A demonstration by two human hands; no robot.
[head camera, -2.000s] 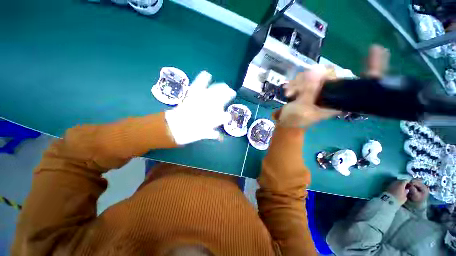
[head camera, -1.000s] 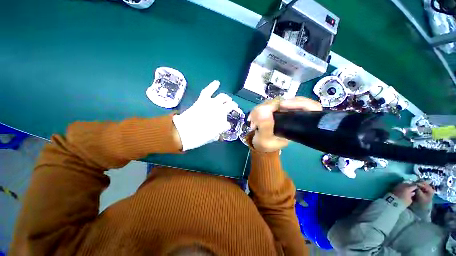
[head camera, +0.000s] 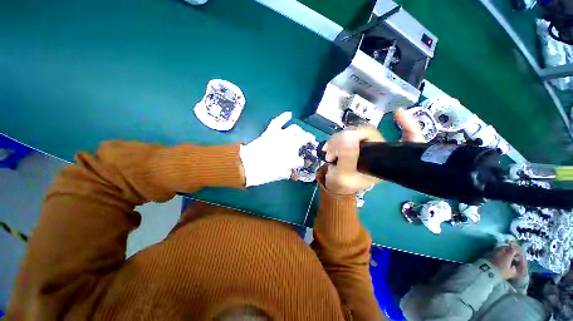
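Observation:
My left hand point(head camera: 276, 152), in a white glove, holds a white plastic housing point(head camera: 306, 164) with dark parts inside on the green bench. My bare right hand point(head camera: 352, 157) grips the black electric screwdriver point(head camera: 414, 164), which lies nearly level across the view. Its tip end points at the held housing; the exact contact is too small to tell. Another open housing point(head camera: 220, 105) lies on the bench beyond my left forearm.
A silver-grey screw feeder point(head camera: 377, 78) stands beyond my hands. Waiting housings point(head camera: 443, 116) sit right of it. More housings point(head camera: 435, 215) lie nearer at right. A person in a grey sleeve point(head camera: 480, 276) works beside dense rows of housings point(head camera: 545, 229).
The screwdriver has swung from beside the feeder down to the housing at my left hand. My left hand has closed in on that housing. The whole view has shifted a little.

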